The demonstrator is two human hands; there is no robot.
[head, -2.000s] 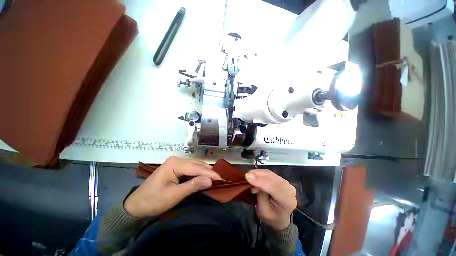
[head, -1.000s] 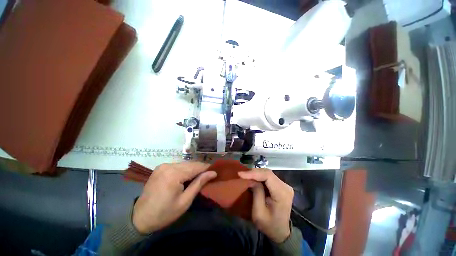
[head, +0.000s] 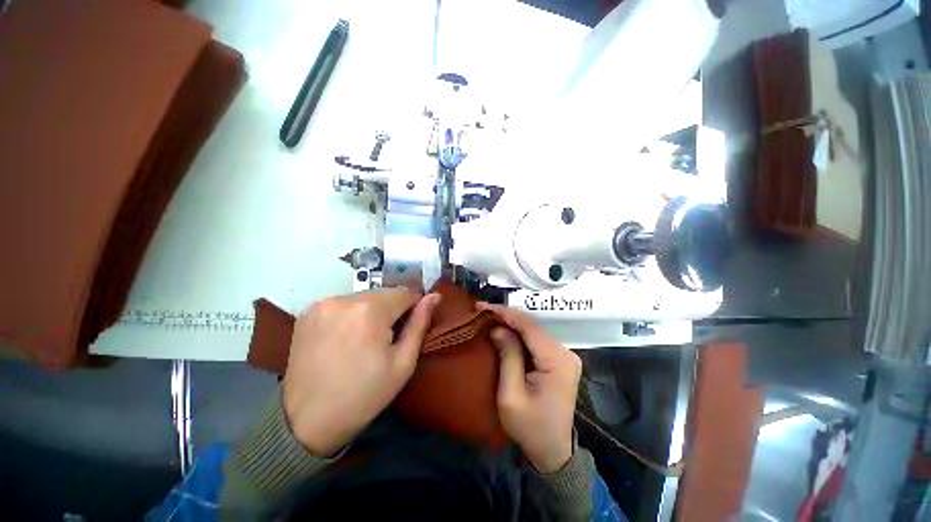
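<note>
A red-brown leather panel (head: 454, 382) is bunched between my hands, with a layered folded edge across its middle. Its upper tip reaches the needle area of the white sewing machine (head: 531, 240); whether it is under the presser foot is hidden. My left hand (head: 352, 357) pinches the fold's left end between thumb and fingers. My right hand (head: 539, 382) pinches its right end. Another part of the panel sticks out left of my left hand, over the table edge.
A thick stack of brown panels (head: 92, 133) lies at the left on the white table (head: 240, 204), near a slim dark pen-like stick (head: 314, 82). At the right are a tied bundle (head: 786, 133) and a brown panel (head: 718, 433) on grey metal.
Both hands have moved up with the panel, from below the table edge to the machine's needle area. The fold's layers now show between the fingers.
</note>
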